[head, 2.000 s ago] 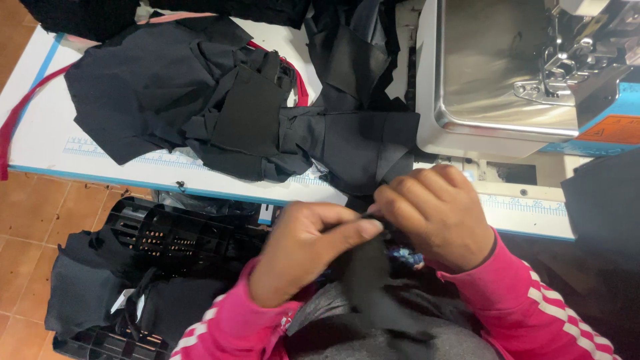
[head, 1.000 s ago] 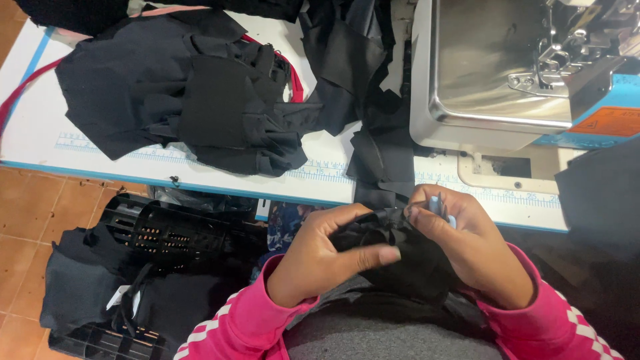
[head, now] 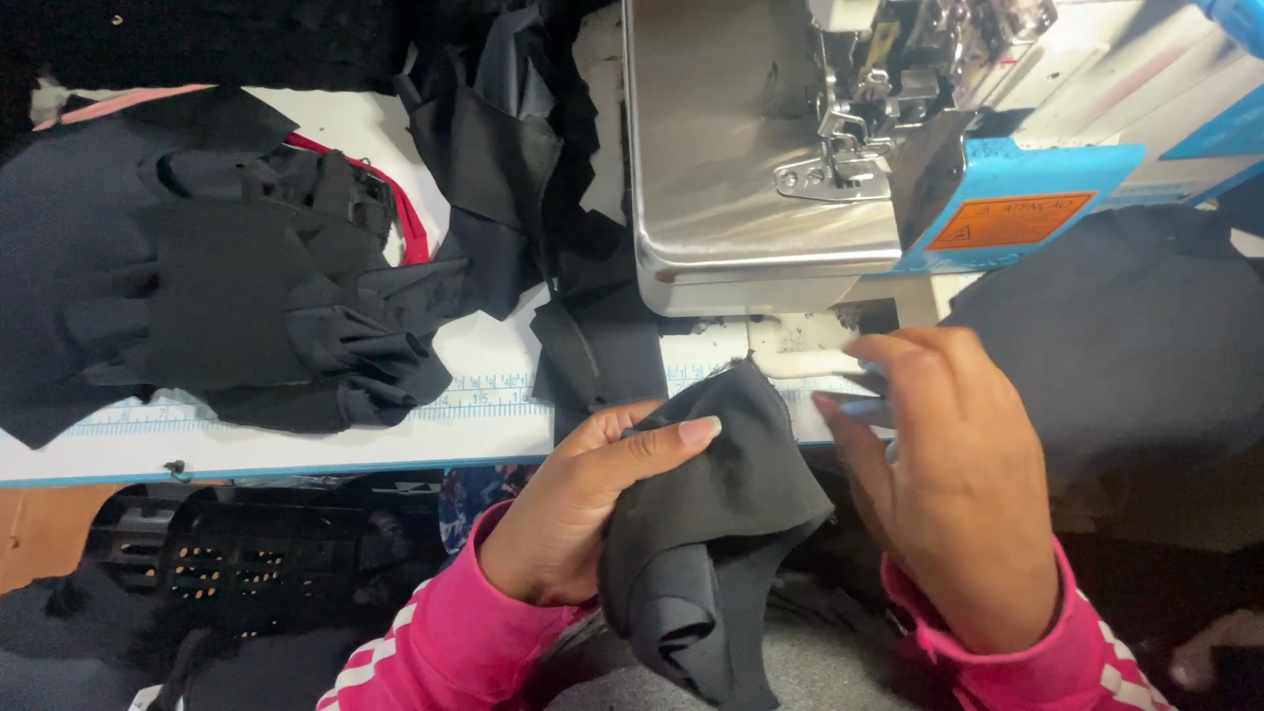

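Observation:
My left hand (head: 612, 484) grips a piece of black fabric (head: 731, 464), its thumb on top, near the front edge of the sewing table. The cloth hangs in folds toward my lap. To its right, my right hand (head: 948, 464) is apart from the cloth, with a small bluish-grey tool (head: 869, 407), perhaps thread snips, between thumb and fingers; its shape is mostly hidden. Beyond my hands stands a sewing machine, likely an overlocker, with a metal bed (head: 750, 197) and presser foot (head: 839, 181). A strip of joined black pieces (head: 602, 346) lies left of the machine.
A pile of black fabric pieces (head: 227, 286) with a red band (head: 410, 222) covers the table's left part, over a printed ruler (head: 484, 395). Dark cloth (head: 1116, 346) lies at the right. A black plastic basket (head: 227, 553) with dark cloth stands below the table's left side.
My right hand has come away from the cloth, where both hands were together before. The held fabric now hangs from my left hand alone. The strip beside the machine has shifted.

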